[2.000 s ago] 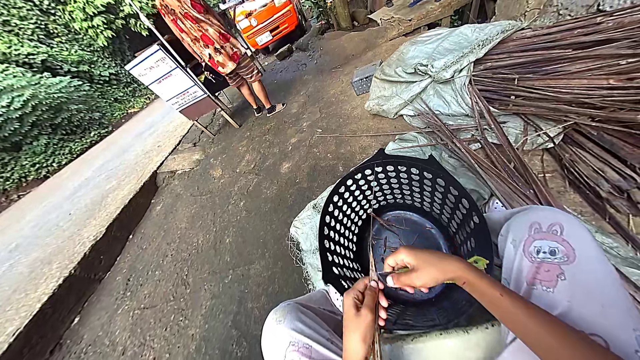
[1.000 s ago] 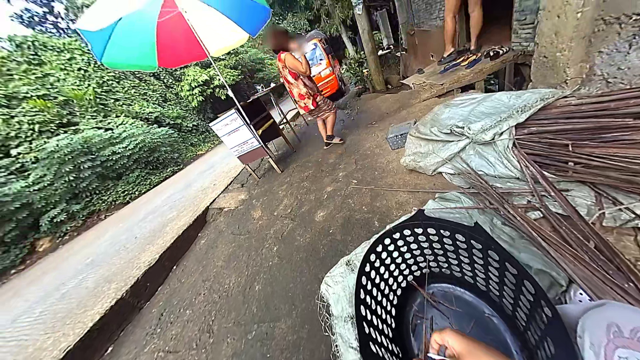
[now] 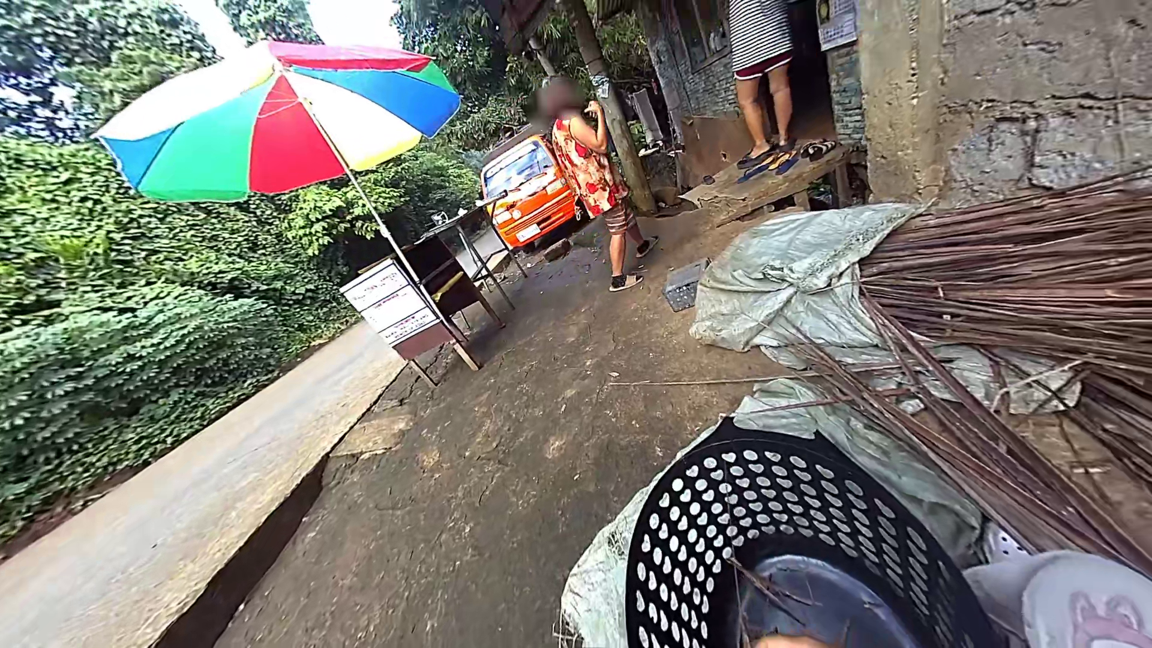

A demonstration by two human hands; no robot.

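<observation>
A black perforated plastic basket [image 3: 693, 513] stands at the lower right, tilted in view, with a few thin brown sticks [image 3: 765, 583] inside it. At the bottom edge, over the basket, only a small strip of skin from one hand shows; which hand it is and what it holds cannot be told. Long dry brown palm midribs or sticks [image 3: 1008, 270] lie in a large bundle to the right, partly on pale green woven sacks [image 3: 783, 279]. My clothed knee [image 3: 1080, 594] is beside the basket.
A person [image 3: 589, 171] stands on the paved ground near a signboard [image 3: 391, 301], a multicoloured umbrella [image 3: 261, 126] and an orange van [image 3: 535, 193]. Another person [image 3: 763, 72] stands on a wooden platform [image 3: 783, 184]. A grey crate [image 3: 686, 284] sits beside the sacks.
The view has swung up and left. Two seconds ago both hands were over the basket on thin strips; now just a sliver of one shows. The standing person's legs are now apart.
</observation>
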